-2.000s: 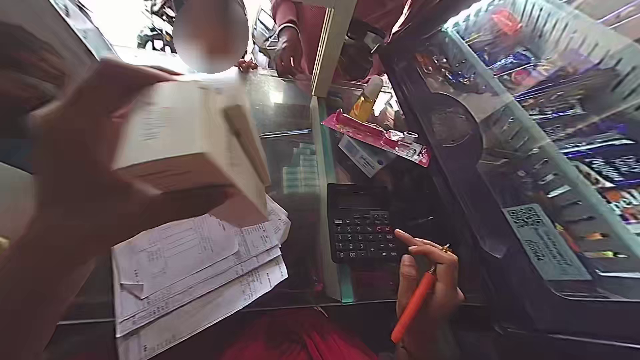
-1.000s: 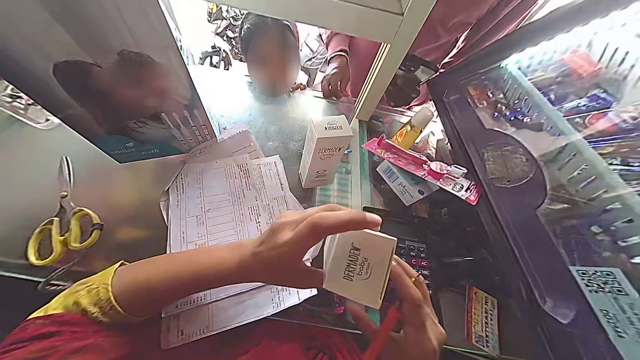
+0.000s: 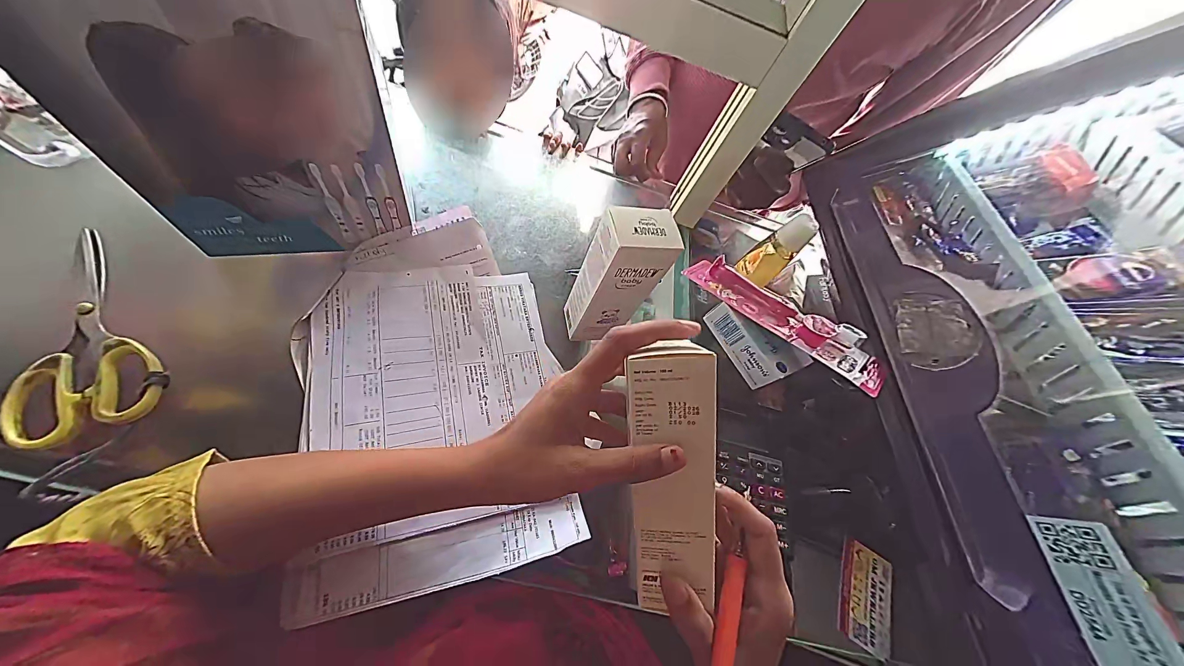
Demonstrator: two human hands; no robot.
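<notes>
Both hands hold a tall white Dermadew carton [image 3: 672, 518] upright, its printed side facing me. My left hand [image 3: 592, 421] grips its upper part, thumb across the front. At its lower right edge, my right hand [image 3: 745, 592] clasps the carton and also holds an orange pen [image 3: 730, 606]. Behind it a second Dermadew baby carton [image 3: 624, 273] stands on the glass counter. A black calculator [image 3: 763, 490] is partly hidden behind the held carton and my right hand. Printed papers [image 3: 398, 370] lie under and beyond my left forearm.
Yellow-handled scissors [image 3: 83, 388] lie at left, below a display board [image 3: 277, 227]. Right of the cartons are a pink toothbrush pack [image 3: 786, 324], a small Johnson's box [image 3: 754, 347] and a yellow bottle [image 3: 775, 250]. A basket of packets [image 3: 1064, 351] borders the right. People stand across the counter.
The held carton has turned from its logo end to a long printed side. Two seconds ago my right hand was at the calculator with the pen, and my left held boxes up at the left.
</notes>
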